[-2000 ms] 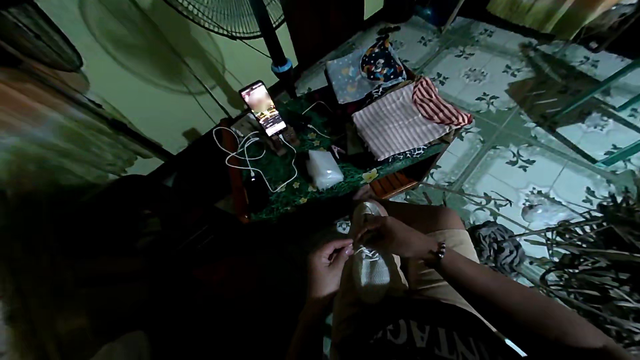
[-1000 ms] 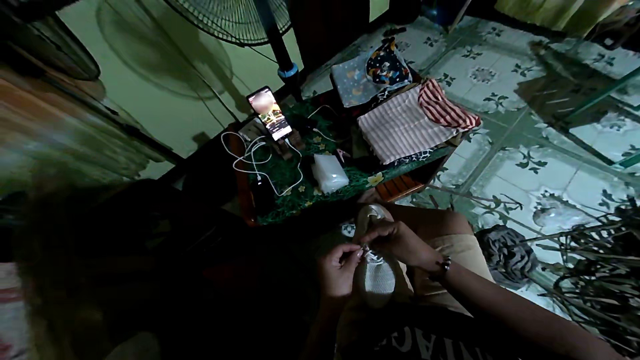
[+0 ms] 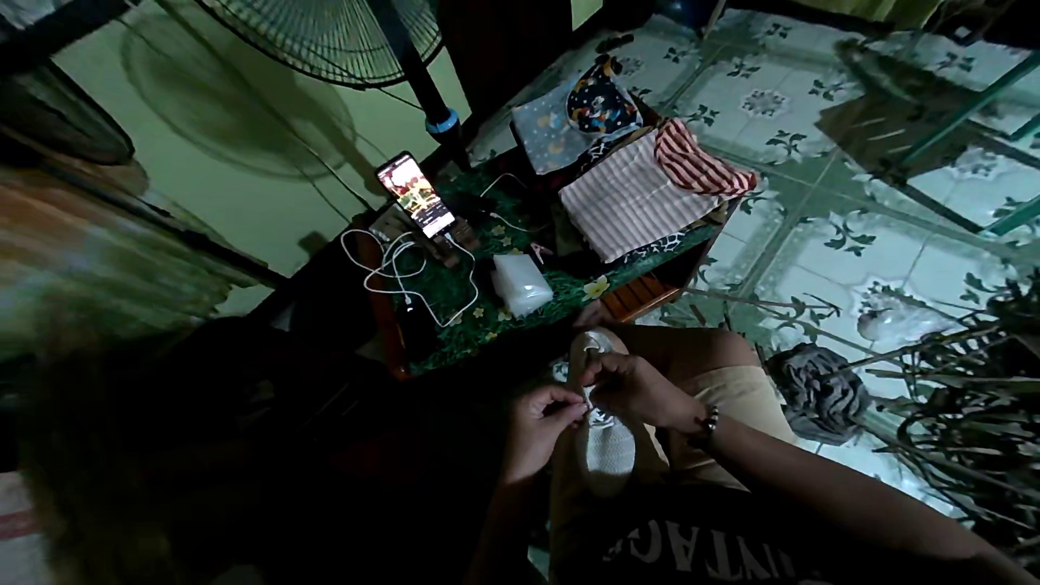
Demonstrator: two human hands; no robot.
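Note:
A light mesh lace-up shoe (image 3: 608,455) rests on my lap, its toe toward my body and its heel end toward the low table. My left hand (image 3: 543,422) is at the shoe's left side, with thumb and forefinger pinched on the shoelace (image 3: 600,418). Over the upper part of the lacing is my right hand (image 3: 638,392), a bracelet at its wrist, its fingers bent at the lace; the dim light hides exactly what they grip. Beyond the shoe, a white plastic-wrapped packet (image 3: 522,284) lies on the table.
The low table (image 3: 443,345) has a green patterned cover and holds a lit phone (image 3: 416,195) on a stand, a white cable (image 3: 390,291) and folded striped cloth (image 3: 630,199). A pedestal fan (image 3: 341,41) stands behind. At right are a dark cloth bundle (image 3: 819,394) and dry stems (image 3: 967,390).
My right hand's fingers have shifted slightly over the lacing, and my left hand stays pinched beside them. The shoe remains on my lap.

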